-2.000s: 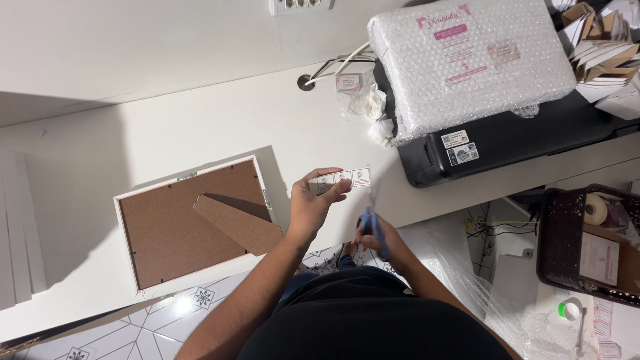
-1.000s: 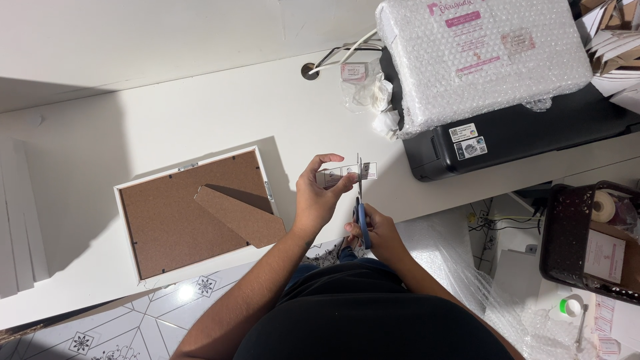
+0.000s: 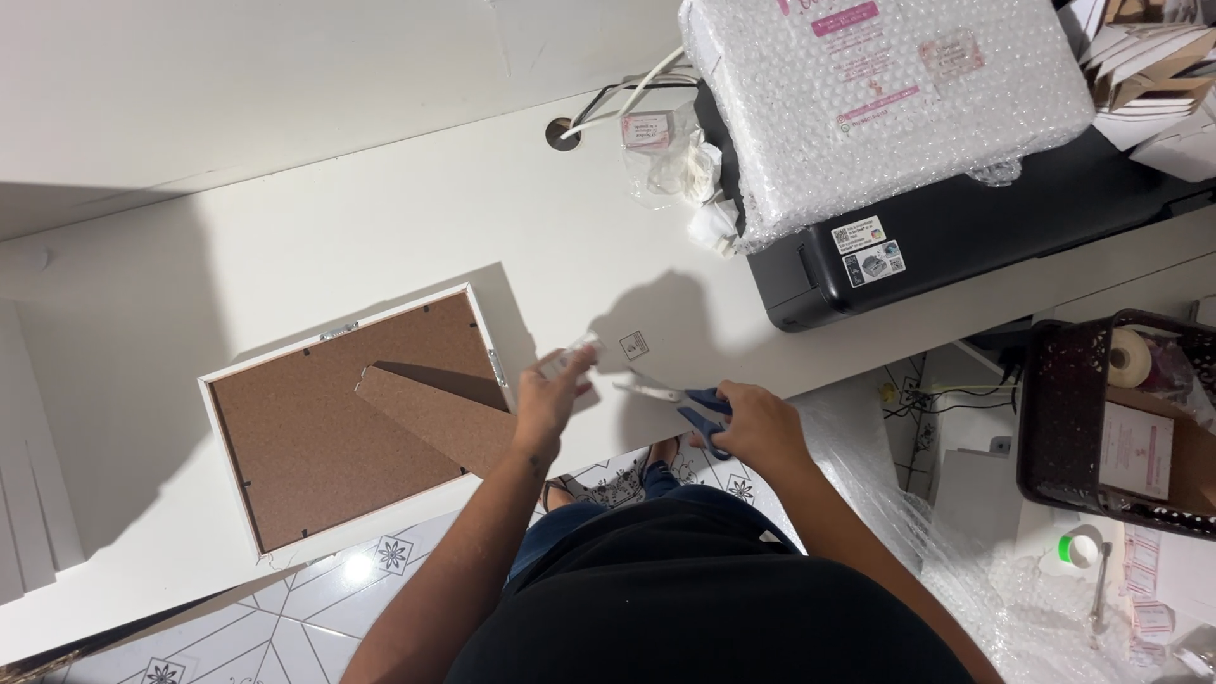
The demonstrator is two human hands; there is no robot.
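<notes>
My left hand [image 3: 549, 404] pinches a small printed paper strip [image 3: 570, 357], blurred, just right of the picture frame. In my right hand [image 3: 760, 423] are blue-handled scissors [image 3: 704, 418], their blades parted and pointing left toward the strip. A small square paper piece [image 3: 634, 345] with black print lies on the white desk [image 3: 399, 247], above the scissor tips. The picture frame [image 3: 361, 427] lies face down at the left, its brown backboard up and its stand leaf angled across it toward my left wrist.
A bubble-wrapped package [image 3: 893, 114] rests on a black printer [image 3: 950, 228] at the upper right. Crumpled clear plastic [image 3: 665, 171] lies beside a cable hole [image 3: 562, 134]. A dark basket [image 3: 1064, 418] stands at the right, near loose bubble wrap [image 3: 864, 456]. White boards [image 3: 33, 456] are at far left.
The scissors were across the strip one second ago; now they are apart from it, to the right. A small square piece now lies on the desk. My left hand has moved left with the strip.
</notes>
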